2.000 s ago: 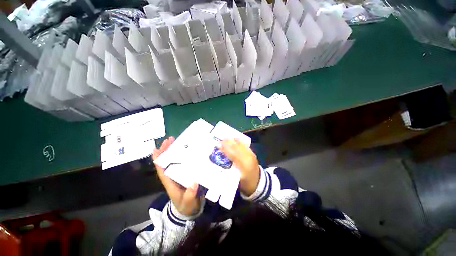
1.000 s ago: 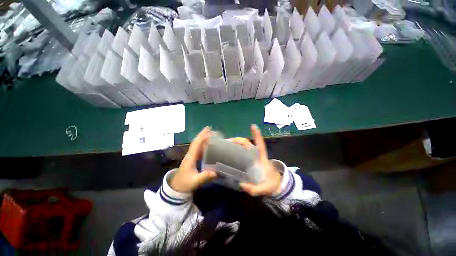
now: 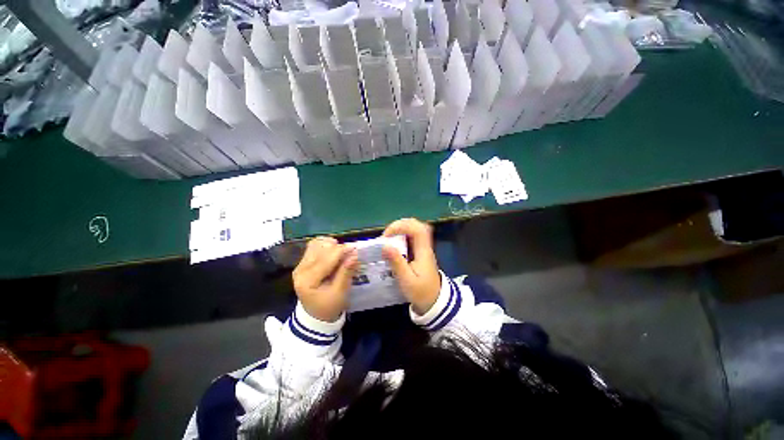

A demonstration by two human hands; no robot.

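A small white printed carton [image 3: 376, 290] is held between both hands over the lap, in front of the bench edge. Its printed side with small dark marks faces me. My left hand [image 3: 324, 279] grips its left side and my right hand [image 3: 416, 266] grips its right side, both thumbs near its upper edge. Its far side is hidden, so I cannot tell how far it is closed. White flat blanks [image 3: 249, 206] lie at the bench edge on the left.
A long double block of open white boxes [image 3: 344, 103] stands along the green bench [image 3: 688, 129]. Small printed cards [image 3: 507, 180] lie near the edge. Plastic-wrapped goods [image 3: 43, 69] are behind. A brown carton [image 3: 636, 234] is below right, a red stool [image 3: 86, 382] below left.
The flat blank seen two seconds ago was a hollow, open carton one second ago. Now its printed side faces me and the hands are closer together. The camera view has shifted slightly.
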